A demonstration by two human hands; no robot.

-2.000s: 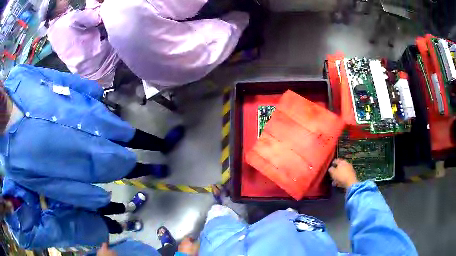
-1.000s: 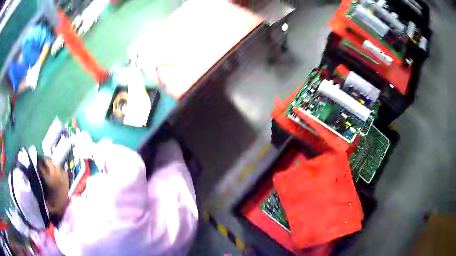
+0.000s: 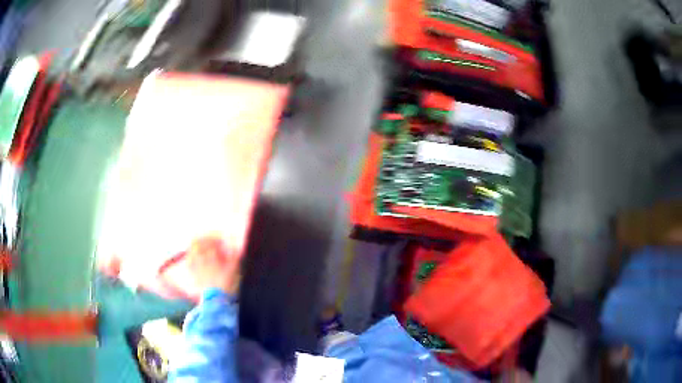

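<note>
An orange-red separator sheet (image 3: 478, 299) lies tilted over a dark bin (image 3: 540, 329) at the lower right, partly covering a green circuit board (image 3: 426, 273). My left hand (image 3: 213, 262), in a blue sleeve, is at the near end of a bright, washed-out sheet (image 3: 198, 157) with red edges on the green bench. Blur and glare hide its fingers, so its grip cannot be told. My right hand may be the small skin-coloured patch (image 3: 514, 376) at the bottom edge below the separator sheet; it is too cut off to tell its state.
A board with white heatsinks (image 3: 441, 179) rests on red sheets beyond the bin. Another red stack (image 3: 478, 60) with boards stands behind it. A tray with a yellow ring (image 3: 152, 355) is at lower left. A person in blue (image 3: 647, 307) is at the right edge.
The view has swung towards the bench and stacks. My left hand now shows at the bench sheet. The separator sheet still lies askew over the bin. The pink-clothed people are out of clear view.
</note>
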